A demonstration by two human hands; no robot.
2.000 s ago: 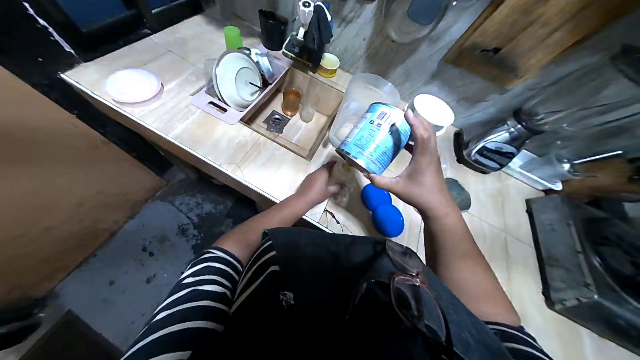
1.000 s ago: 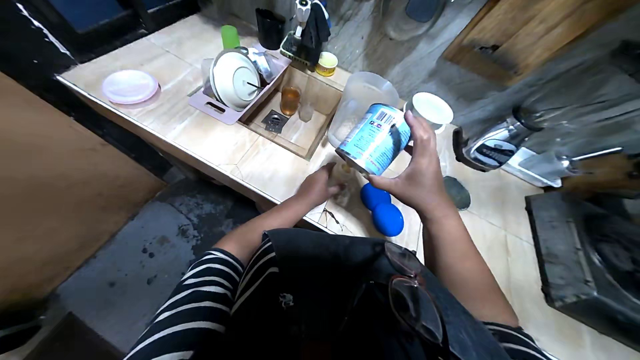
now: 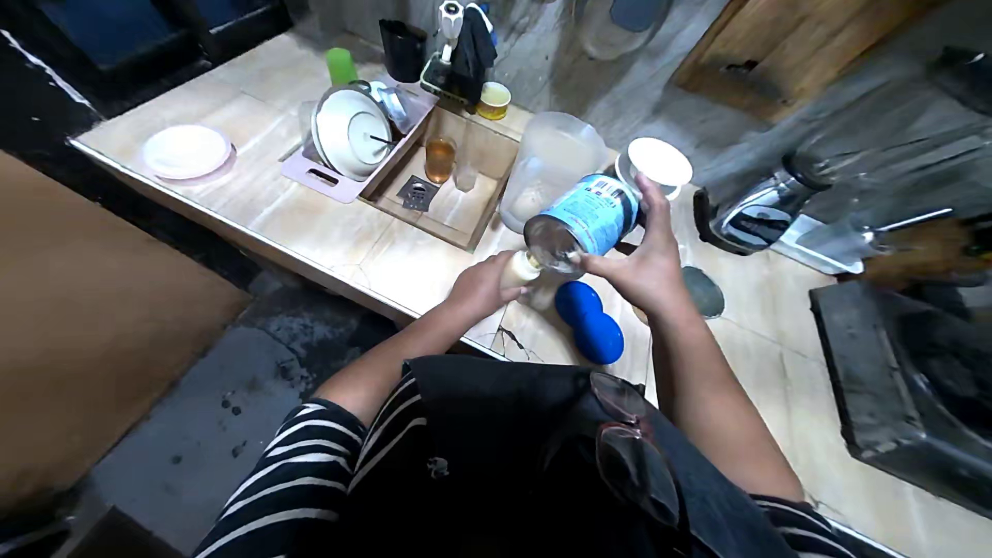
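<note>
My right hand (image 3: 647,260) grips a tin can with a blue label (image 3: 593,213), tilted so that its metal end points down and left. My left hand (image 3: 484,287) is closed around a small pale bottle or jar (image 3: 519,270), whose mouth is right by the can's lower rim. Whether anything flows between them cannot be told. Two round blue lids or caps (image 3: 578,303) lie on the counter just below the can. Behind the can stands a large translucent plastic container (image 3: 552,163), and a white-lidded tub (image 3: 659,163) is beyond my right fingers.
A sink (image 3: 473,213) holding glasses lies left of the container. Left of it are a pink dish rack (image 3: 322,177) with white dishes and a white plate (image 3: 187,152). An electric kettle (image 3: 767,205) and a black stove (image 3: 876,372) stand on the right.
</note>
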